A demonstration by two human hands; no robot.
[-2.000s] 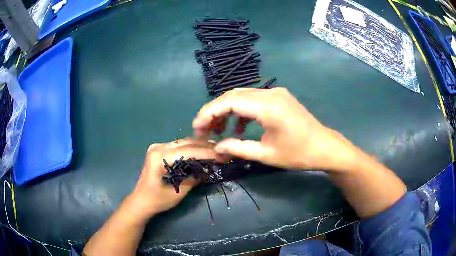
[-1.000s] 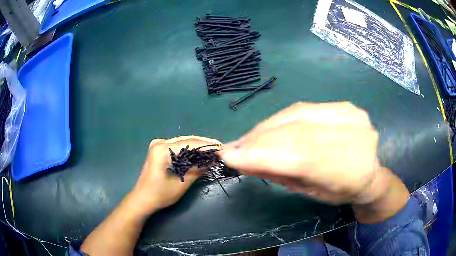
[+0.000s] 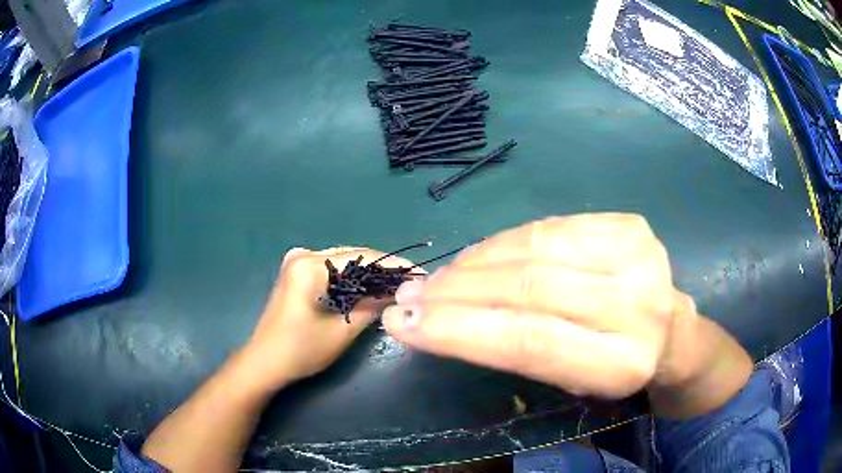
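My left hand (image 3: 300, 309) is closed around a bunch of slim black sticks (image 3: 349, 285), their ends showing above the fist. Thin black cables stick out of the bunch toward the upper right, one with a tiny pale tip. My right hand (image 3: 554, 300) is at the right side of the bunch, thumb and fingertips pinched together at the cables; what exactly it pinches is hidden by the fingers. A pile of black sticks (image 3: 432, 102) lies on the dark green mat beyond my hands, with one stick (image 3: 473, 170) lying slanted at its lower right.
A blue plastic tray (image 3: 81, 189) lies at left, beside a cloudy poly bag (image 3: 23, 194). A clear bag of dark parts (image 3: 683, 83) with a white label lies at upper right. Another blue tray (image 3: 805, 106) is at the far right, past a yellow line. White scratches mark the near edge.
My right hand has come down from above the bunch and closed at its right side. The cables that hung below the bunch now point to the upper right. The slanted stick is uncovered.
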